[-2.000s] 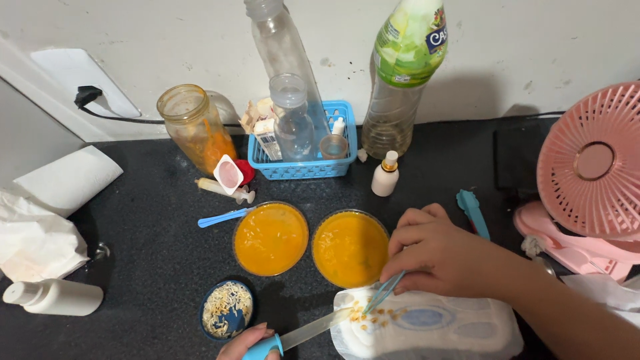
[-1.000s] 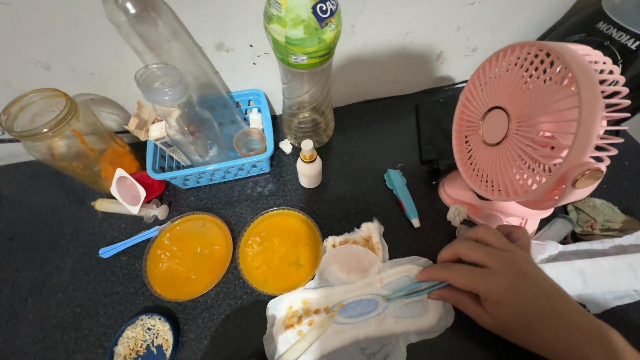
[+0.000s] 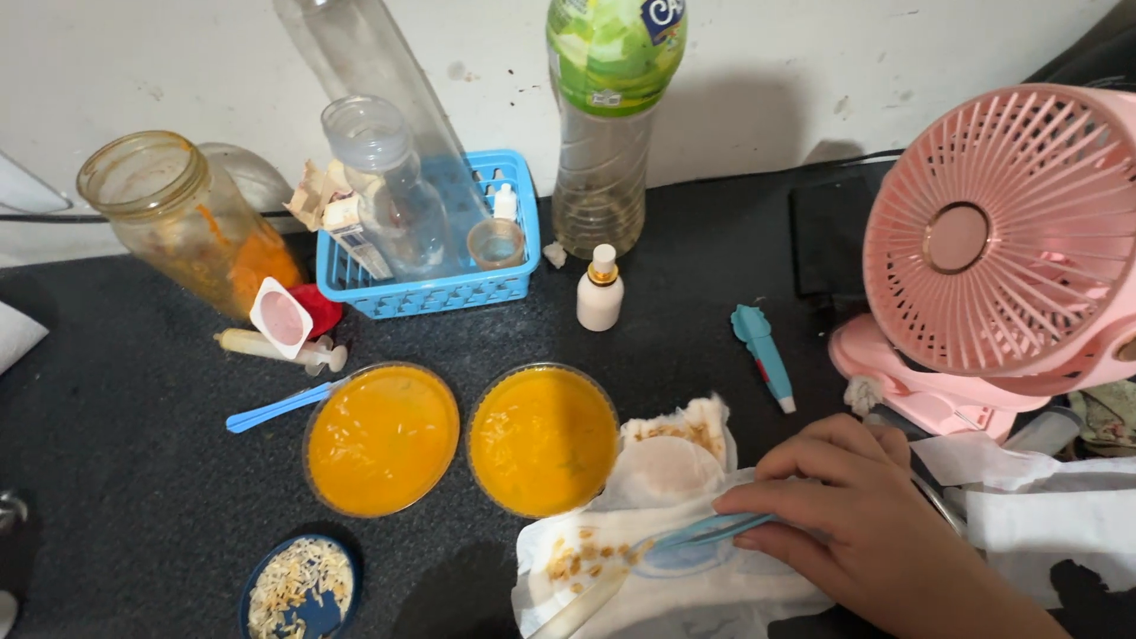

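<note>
My right hand pinches blue tweezers whose tips reach small brown grains on a white absorbent pad. A pale blade comes in from the bottom edge, its end beside the tweezers' tips; my left hand is out of the frame. Behind the pad is a whitish round piece with a stained pad scrap. Two round dishes of orange contents, one left and one right, stand to the left. A blue dish holds pale grains.
A blue plastic basket holds clear bottles. Left of it leans a glass jar near a syringe. A large bottle, a small pump-type bottle, a teal tool and a pink fan stand or lie behind the pad.
Two seconds ago my left hand showed, holding the blade's blue handle; it is now out of view. The tweezers have moved from the pad's right part to the grains since one second ago.
</note>
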